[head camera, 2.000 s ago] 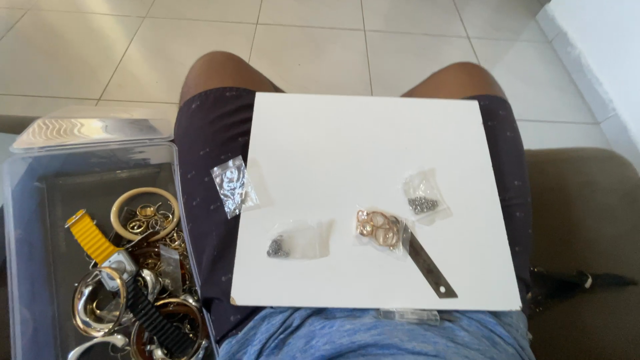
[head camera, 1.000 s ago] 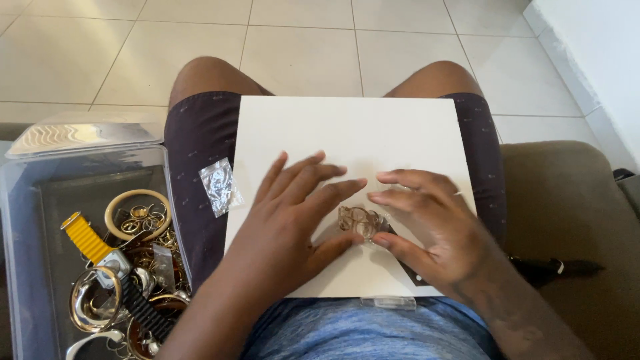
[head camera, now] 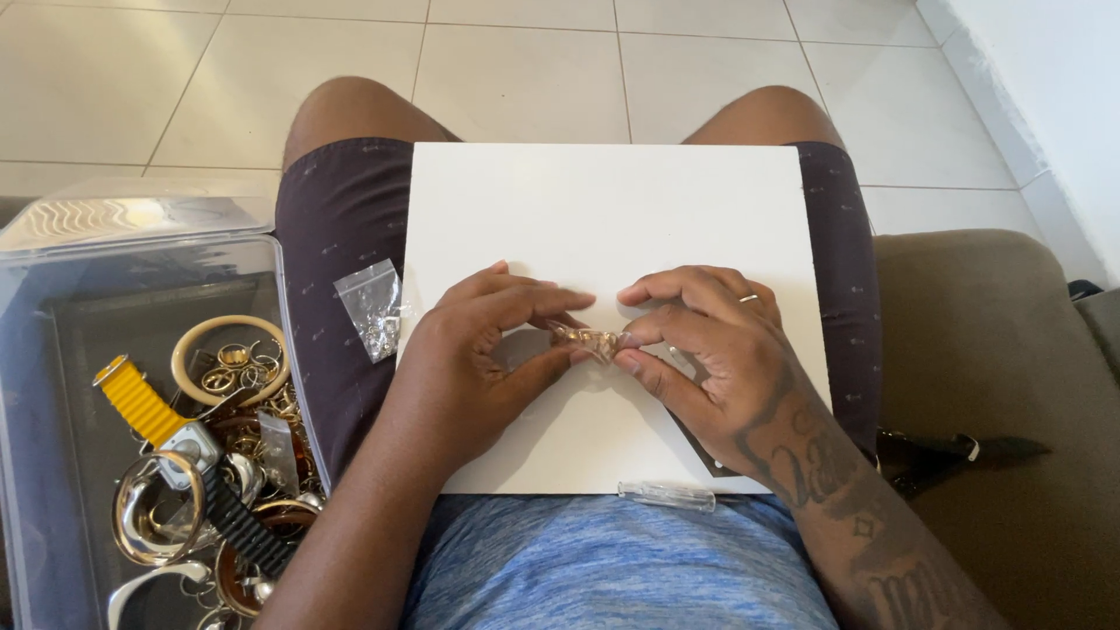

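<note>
A small clear plastic bag with gold-coloured pieces (head camera: 593,339) is pinched between both hands, above the lower middle of a white board (head camera: 604,219) on my lap. My left hand (head camera: 490,350) holds its left end with thumb and a finger. My right hand (head camera: 713,341), with a ring on one finger, grips its right end. Under the right hand a dark flat metal strip (head camera: 700,448) partly shows. A clear zip bag with small silvery pieces (head camera: 372,311) lies on my thigh at the board's left edge. The hands hide part of the board.
At left stands a clear plastic box (head camera: 293,367) holding bangles, rings and a smartwatch (head camera: 190,451) with a yellow and black band. A clear plastic tube (head camera: 667,495) lies at the board's near edge. A dark object (head camera: 962,451) rests on the brown seat (head camera: 989,350) at right.
Both hands, out of view two seconds ago, came in over the board and took hold of the bag with gold-coloured pieces, which lay on the board beside the metal strip.
</note>
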